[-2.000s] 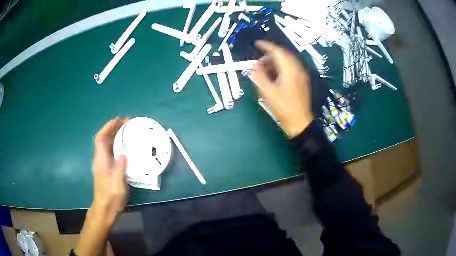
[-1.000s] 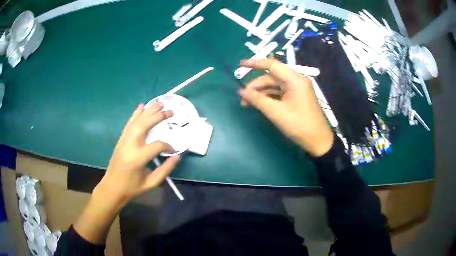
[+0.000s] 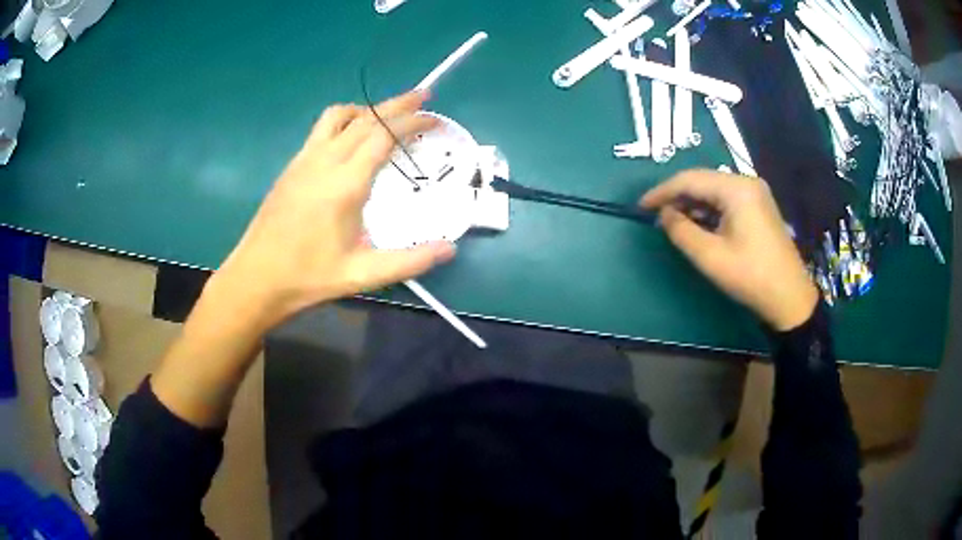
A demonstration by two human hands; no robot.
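The round white housing point(image 3: 422, 206) lies at the bench's near side, its block-like projection facing right. My left hand point(image 3: 327, 206) holds it from the left, fingers over its upper rim and thumb at its lower edge. White stick antennas point(image 3: 448, 311) stick out below and above it. A thin dark wire point(image 3: 380, 121) curves up from its face. A black cable point(image 3: 575, 200) runs from the projection to the right. My right hand point(image 3: 728, 227) pinches that cable away from the housing. The cable's far end is hidden in the hand.
Loose white antennas point(image 3: 661, 105) lie at upper right, beside the black cable bundle point(image 3: 754, 116) with its connectors point(image 3: 849, 258). An antenna pile point(image 3: 897, 132) is at far right. White housings point(image 3: 69, 21) are at upper left; a cardboard box point(image 3: 132, 348) holds more below the bench.
The housing has turned so its projection faces right. Two antennas now extend from it. My right hand has moved right and now holds a black cable stretched from the housing.
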